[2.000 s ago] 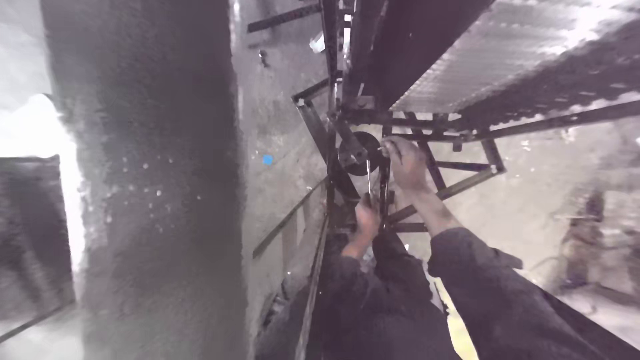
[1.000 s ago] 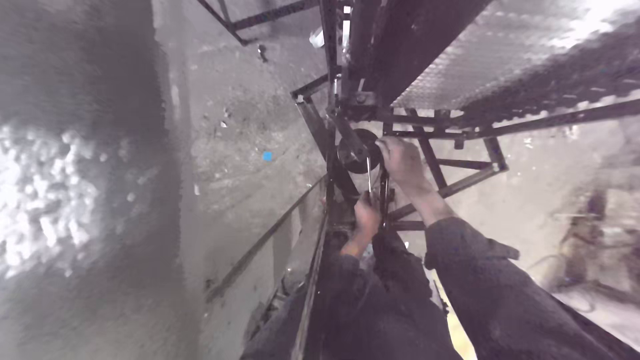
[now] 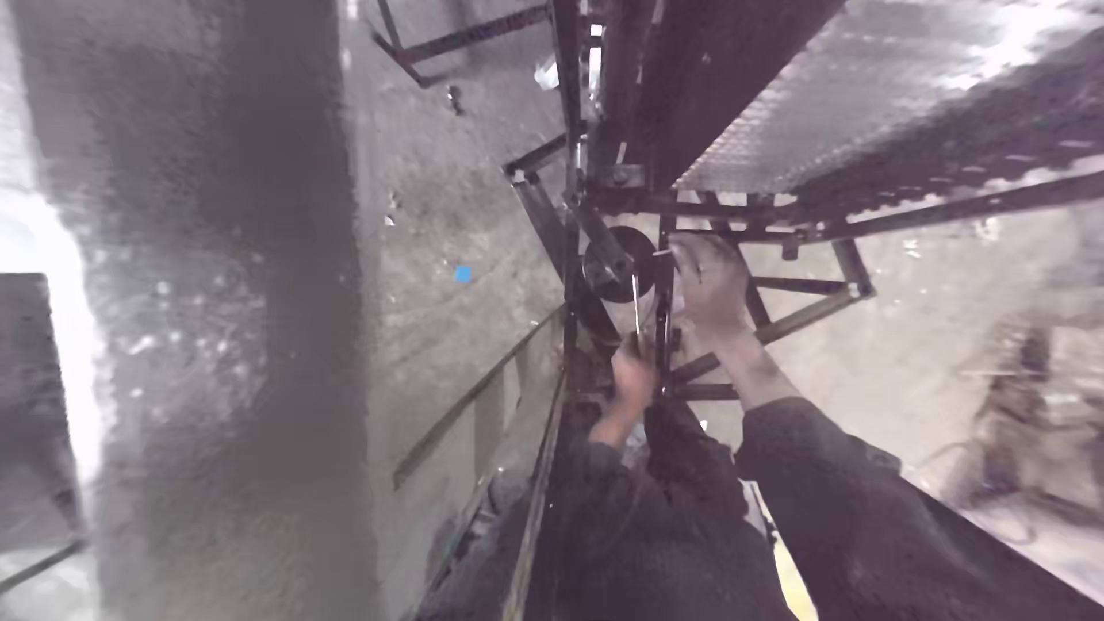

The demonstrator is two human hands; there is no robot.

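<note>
My left hand is closed around the dark handle of a thin metal rod-like tool, whose bright shaft points up to a dark round disc. A flat metal bar crosses the disc's face near its middle. To the right of the disc, my right hand has its fingertips bent at a dark upright bar of the metal frame. A short thin bright piece sticks out at those fingertips; whether the hand grips it is not clear.
A large ribbed metal panel fills the upper right. Angled frame legs reach out to the right. On the left stands a broad grey surface, blurred. Small debris and a blue square show over the floor. Blurred equipment lies at the right.
Both hands stay at about the same places by the disc. On the left, the broad grey surface shifts and alters its shape between frames.
</note>
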